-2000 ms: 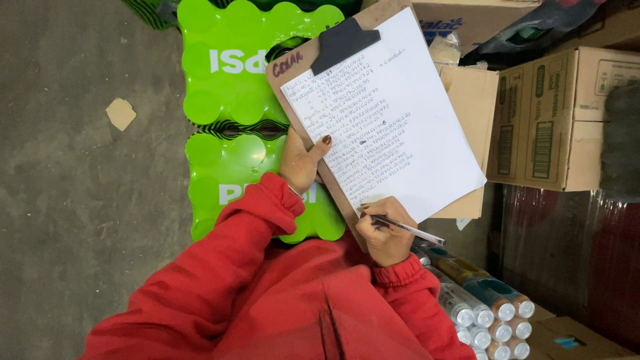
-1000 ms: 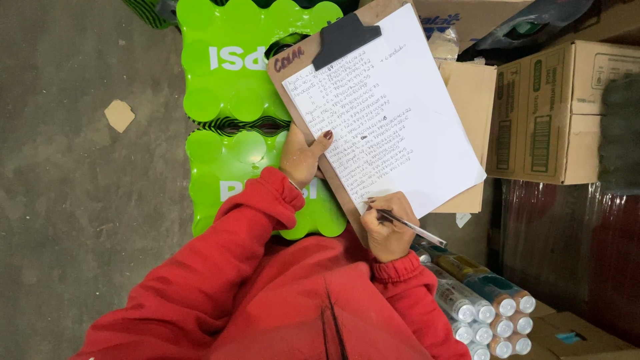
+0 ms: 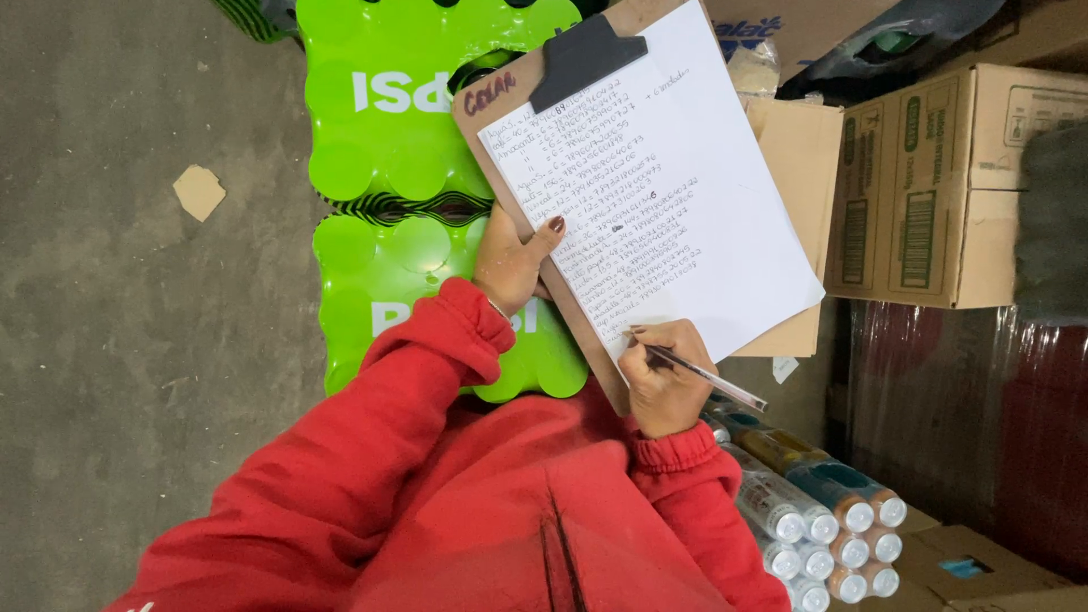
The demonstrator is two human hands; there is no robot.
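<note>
A brown clipboard [image 3: 476, 106] lies tilted in front of my body, with a black clip [image 3: 591, 59] at its top. White paper sheets [image 3: 731, 212] under the clip bear rows of handwriting down their left side. My left hand [image 3: 518, 259] grips the clipboard's left edge, thumb on top and the other fingers hidden beneath. In my right hand [image 3: 667, 374] is a clear ballpoint pen [image 3: 714, 382], its tip at the paper near the lower left, below the written rows. Both sleeves are red.
Green Pepsi shrink-wrapped packs [image 3: 391, 178] lie under and left of the clipboard. Cardboard boxes [image 3: 909, 187] stand at the right, above wrapped goods [image 3: 926, 382]. Packs of cans [image 3: 807, 518] sit at the lower right. A cardboard scrap [image 3: 200, 193] lies on the concrete floor [image 3: 153, 357].
My right hand and the pen have shifted slightly over the lower left of the paper. My left hand keeps its hold on the clipboard.
</note>
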